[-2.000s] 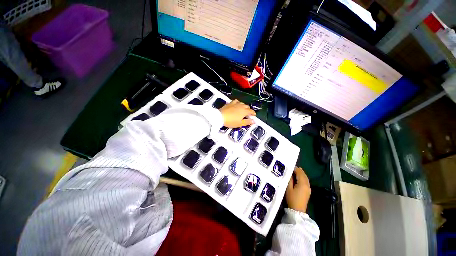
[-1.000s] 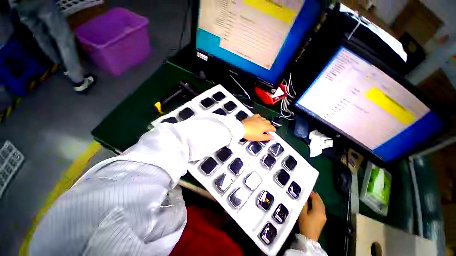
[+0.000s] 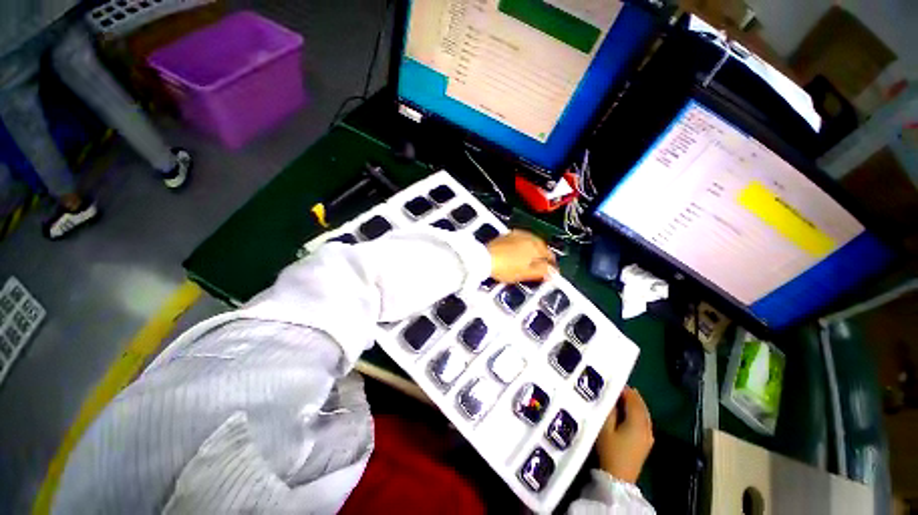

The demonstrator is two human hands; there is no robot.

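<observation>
A white tray (image 3: 592,349) lies slanted in front of me, with rows of black rounded-square watch bodies; one (image 3: 531,403) shows a small coloured pattern and a few carry pale glare. My left hand (image 3: 518,258) is over the tray's far edge, fingers bent and pointing right; what is under the fingers is hidden. My left sleeve covers the tray's left middle part. My right hand (image 3: 626,439) holds the tray's right edge near its lower corner, partly hidden behind it.
The left monitor (image 3: 493,60) shows a green bar, the right monitor (image 3: 740,206) a yellow bar. A red box (image 3: 545,191) and cables lie between them. Black yellow-tipped tool (image 3: 352,196), tissue (image 3: 642,292), clear box (image 3: 755,382), wooden board (image 3: 785,481). Purple crate (image 3: 237,80) and a walking person's legs (image 3: 111,75) at left.
The left monitor's bar appeared yellow, then turned green. The view shifted, then steadied. More of the walking person's legs show at the left. Both hands keep nearly the same places on the tray.
</observation>
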